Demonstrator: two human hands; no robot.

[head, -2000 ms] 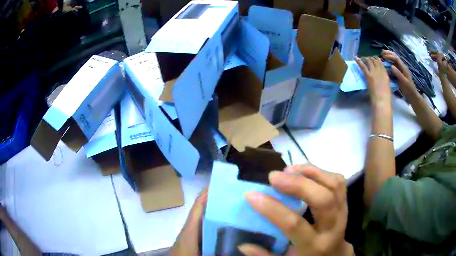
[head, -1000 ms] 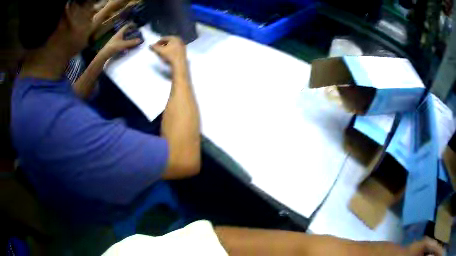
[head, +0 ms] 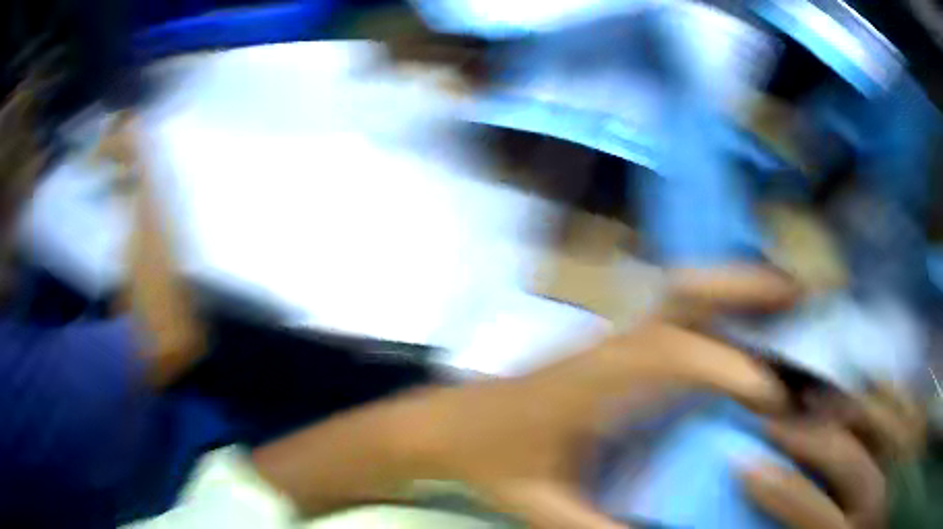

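The picture is strongly blurred. A light blue carton [head: 693, 480] is low at the right, between my hands. My left hand [head: 620, 382] reaches in from the lower left in a pale sleeve, its palm and fingers around the carton's left and upper side. My right hand [head: 827, 460] shows only as blurred fingers on the carton's right side. A dark gap shows near the upper fingers; the carton's flaps cannot be made out.
A blurred heap of blue cartons [head: 703, 196] with brown flaps lies beyond my hands. The white bench surface [head: 310, 196] stretches left. A blue tray [head: 238, 26] is at the back left. A neighbour's arm [head: 155, 269] and dark blue clothing are at the left.
The view swung left to the neighbour, then part-way back right. My left hand was at the right edge near the cartons one second ago; now it is on the carton held low in front.
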